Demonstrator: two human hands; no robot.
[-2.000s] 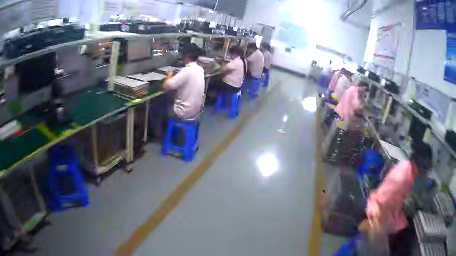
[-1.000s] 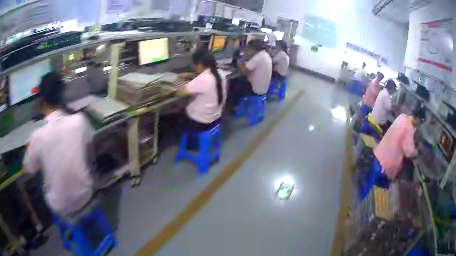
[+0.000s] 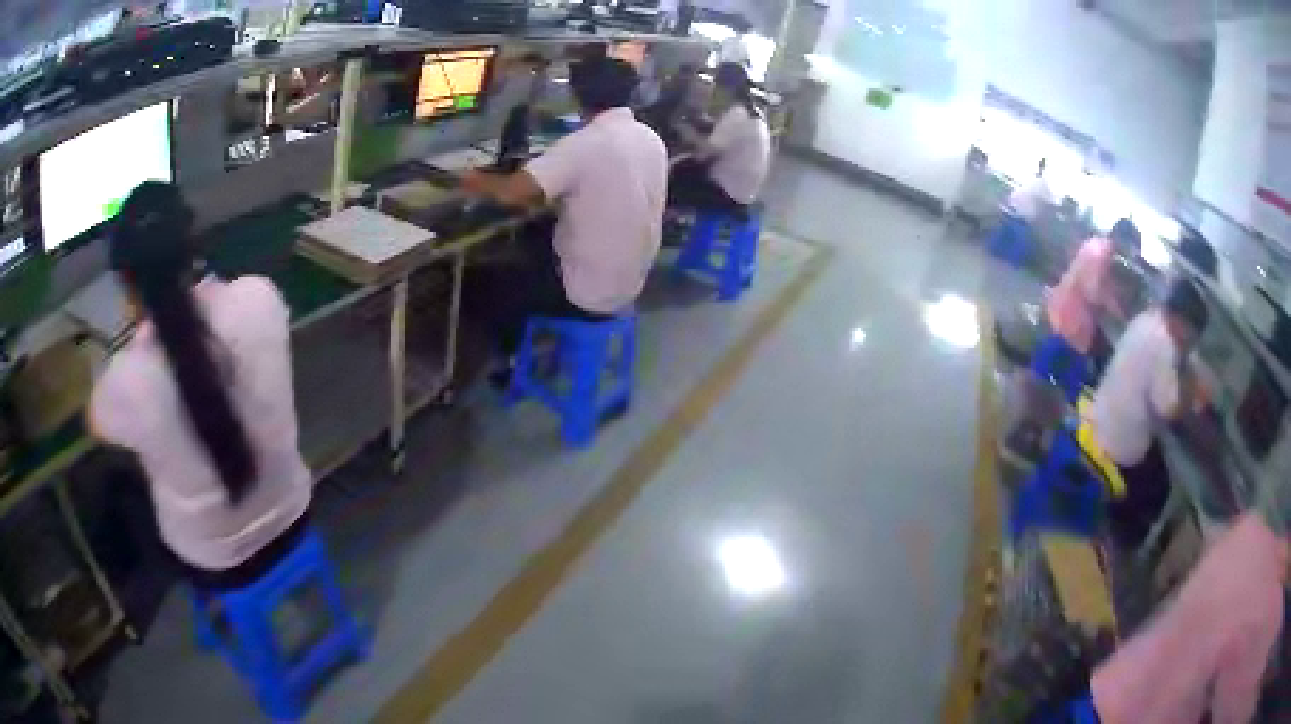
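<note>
Neither of my hands is in view. Nearest on the left, a worker in a pink top (image 3: 213,410) with a long dark ponytail sits on a blue plastic stool (image 3: 290,622) at the bench. A stack of parts trays (image 3: 365,238) lies on the bench beyond this worker, with a white one on top. Further along, a second seated worker (image 3: 606,212) reaches an arm over the bench. A lit monitor (image 3: 106,170) stands under the shelf in front of the nearest worker.
A grey aisle floor with a yellow tape line (image 3: 595,523) runs ahead. On the right, a pink sleeve and back (image 3: 1203,629) are cut off by the edge. Behind it, a seated worker (image 3: 1137,389) and others sit at the right bench. A tan board (image 3: 1079,580) is low beside them.
The view has moved forward along the aisle. The nearest left worker from before has left the picture, and the ponytailed worker and tray stack are now nearer. The near right worker has shifted to the picture's edge.
</note>
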